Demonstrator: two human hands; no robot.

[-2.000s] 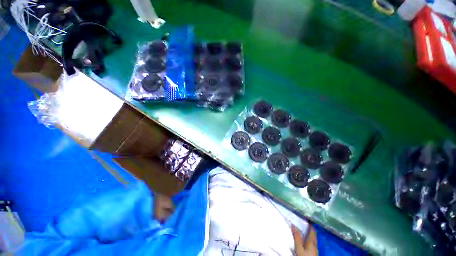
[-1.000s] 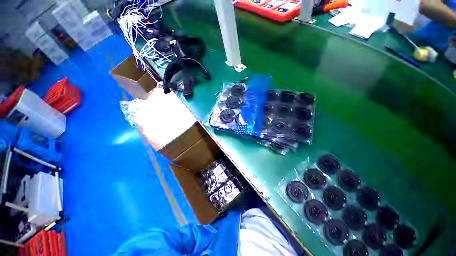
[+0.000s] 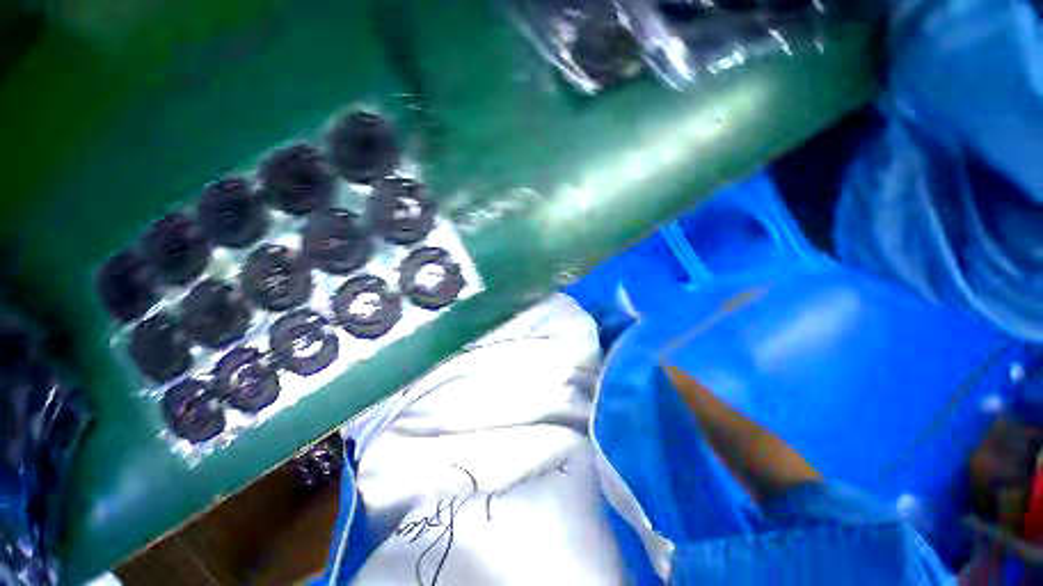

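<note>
A clear plastic tray (image 3: 467, 254) lies on the green bench (image 3: 503, 280), left of the middle. It holds black round discs in three rows, several with pale shiny marks at their centres. A blurred dark streak, perhaps the tweezers (image 3: 397, 52), lies beyond the tray. Neither of my hands can be made out. A brown patch shows between blue cloth folds at lower right, but I cannot tell what it is.
Shiny wrapped trays with dark discs (image 3: 618, 46) lie at the top; another shiny pile (image 3: 34, 446) is at the left edge. A cardboard box (image 3: 257, 532) is below the bench edge. Another person's blue sleeve (image 3: 972, 149) seems to show at upper right.
The view has swung right, so the tray is now at the left and the floor with red crates is out of sight. The hand visible at the bottom edge two seconds ago no longer shows.
</note>
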